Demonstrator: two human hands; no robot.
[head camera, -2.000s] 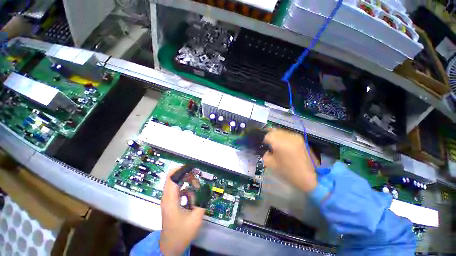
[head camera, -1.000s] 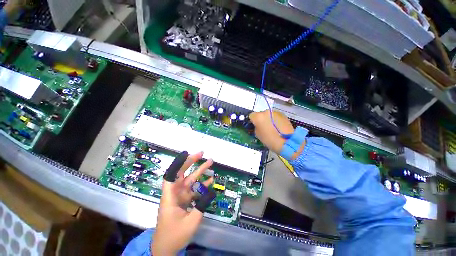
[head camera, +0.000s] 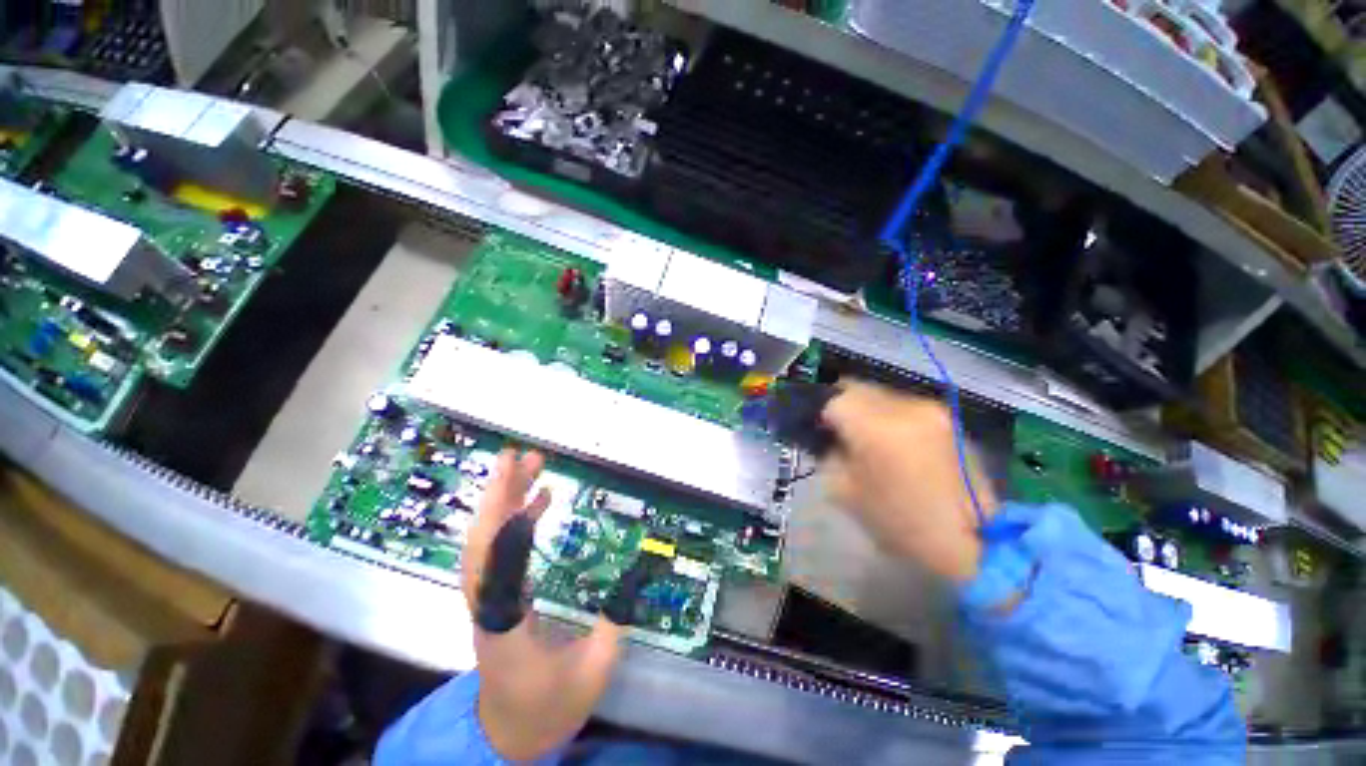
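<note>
The green circuit board (head camera: 510, 293) lies across the rails in front of me, with a long white-silver heatsink (head camera: 584, 419) across its middle and a finned heatsink (head camera: 704, 299) at its far edge. My left hand (head camera: 542, 659) is over the board's near edge, palm up, fingers apart, with black finger cots; I see nothing held in it. My right hand (head camera: 899, 472) is over the board's right end, its cotted fingertips close together by the end of the long heatsink. Blur and the black cots hide whether it pinches a part.
More boards lie at left (head camera: 225, 292) and right (head camera: 1049, 449). A conveyor rail (head camera: 375, 599) runs along the near side. Black bins of metal parts (head camera: 592, 105) stand on the shelf beyond. A blue cord (head camera: 959, 142) hangs to my right wrist. A white pocketed tray (head camera: 53, 696) is at lower left.
My right hand has moved from the finned heatsink toward me and to the right. My left hand has opened, and the dark blue-purple part seen in it earlier no longer shows.
</note>
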